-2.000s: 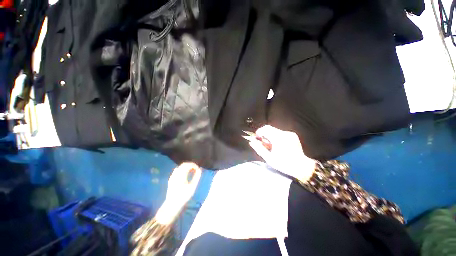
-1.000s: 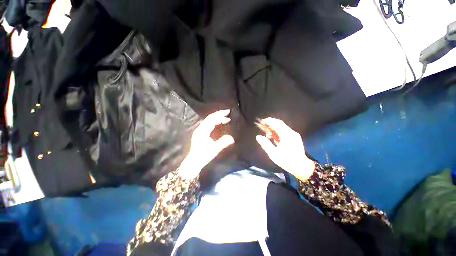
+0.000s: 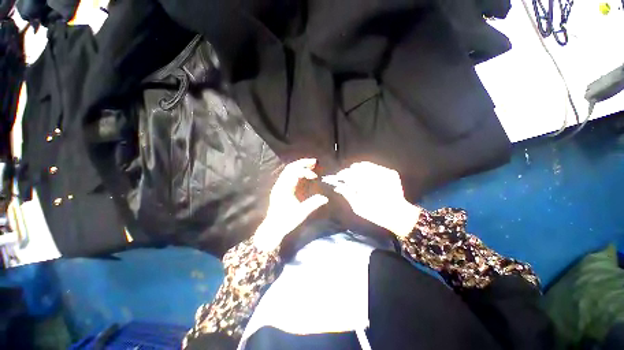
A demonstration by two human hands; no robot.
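The black coat (image 3: 424, 102) fills the centre, with its matte shell at the right and shiny wrinkled lining (image 3: 198, 137) at the left. My left hand (image 3: 284, 205) is over the coat's lower part, with thumb and fingers curved and apart; nothing held shows between them. My right hand (image 3: 376, 195) is just right of it, fingers closed together. A small pale tip of the thread snips (image 3: 331, 180) shows at its fingertips, pointing towards my left hand; the rest is hidden. Glare blurs both hands.
A dark double-breasted coat (image 3: 75, 150) with gold buttons lies at the left. A grey corded tool (image 3: 607, 85) and black hangers (image 3: 553, 17) are on the white table (image 3: 520, 89) at right. A blue crate (image 3: 137, 336) is at the lower left.
My left hand has come up from beside my lap onto the coat. My right hand has moved left, its fingertips now close to my left hand. The view has shifted.
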